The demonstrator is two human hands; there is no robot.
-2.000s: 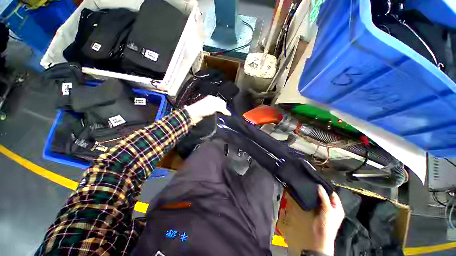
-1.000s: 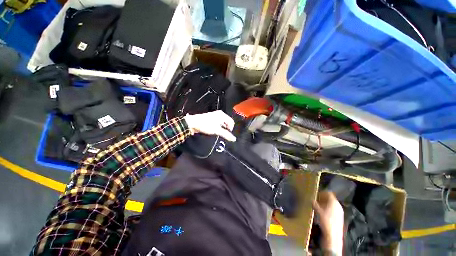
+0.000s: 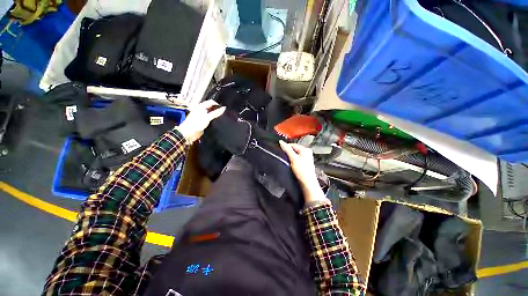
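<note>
A black zippered bag piece with a pale zipper line lies across the top of my aproned lap. My left hand is at its far left end, with fingers on the black cloth. My right hand holds the piece's right side beside the zipper, thumb and fingers on the edge. The dark apron with blue lettering covers my lap. The cloth's lower edges merge with the dark apron and with the black pieces behind.
Middle carton holds black zippered pieces; right carton holds dark pieces. White crate and blue crate at left hold black panels. A large blue bin rises at right, above a grey corrugated hose and orange-red part.
My right hand has come back from the right carton to the zippered piece. My left hand has moved left along the cloth. The piece's right end no longer stretches toward the right carton.
</note>
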